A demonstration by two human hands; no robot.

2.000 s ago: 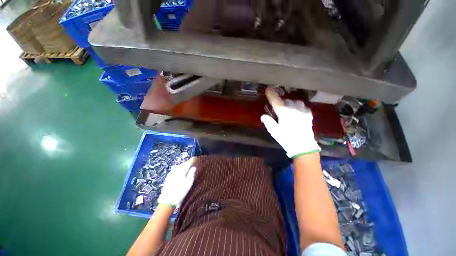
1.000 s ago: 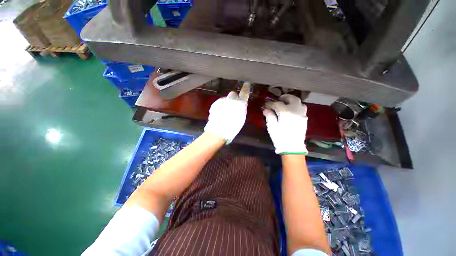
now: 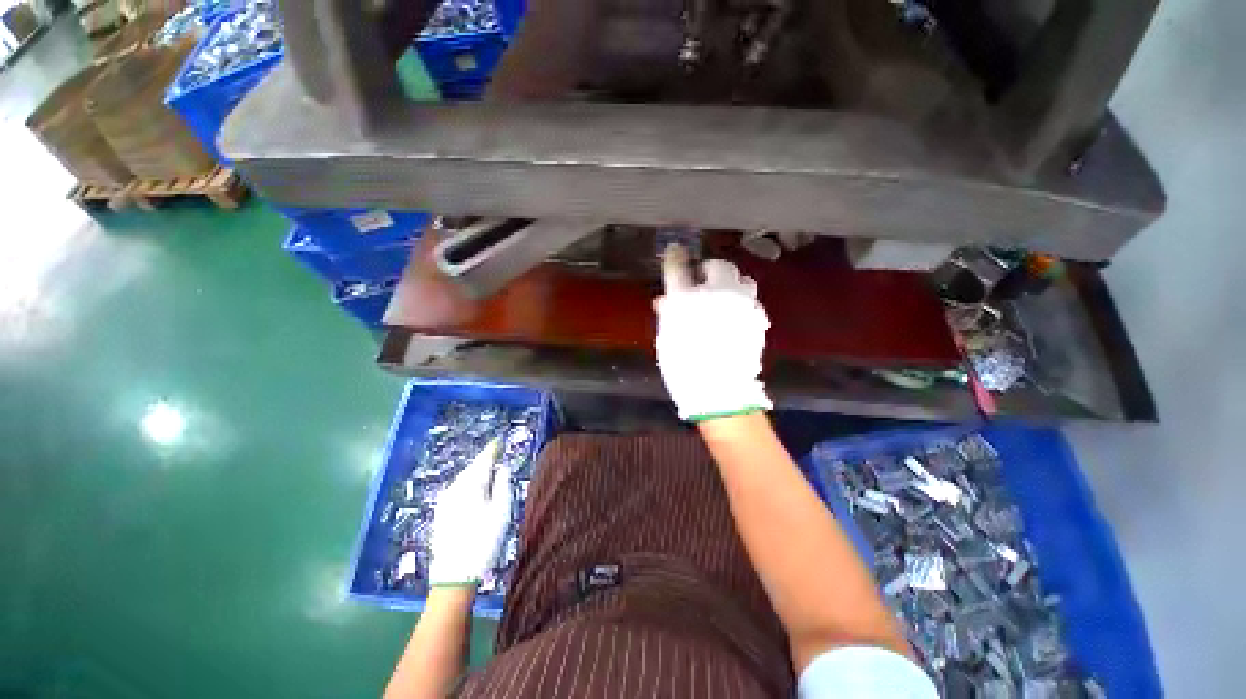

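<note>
My right hand [image 3: 713,335], in a white glove with a green cuff edge, reaches over the red work board [image 3: 547,303]. Its fingertips are at the small dark die [image 3: 675,243] under the press beam; whether they hold a part cannot be told. My left hand [image 3: 469,526], gloved the same, is over the left-hand parts bin [image 3: 362,546], its fingers at the small metal parts [image 3: 444,444]. I cannot tell whether it holds one. The right-hand parts bin [image 3: 1093,546] holds a heap of grey metal parts [image 3: 957,560].
The thick press frame [image 3: 683,171] crosses above the board. A slotted clamp bar [image 3: 499,253] lies at the board's left end. A white block [image 3: 902,254], small scraps [image 3: 995,348] and a red-handled tool [image 3: 978,387] are at the right. Blue crates [image 3: 358,246] stand at the left rear.
My left hand has gone from the die area down to the left-hand bin. My right hand has moved left along the board to the die.
</note>
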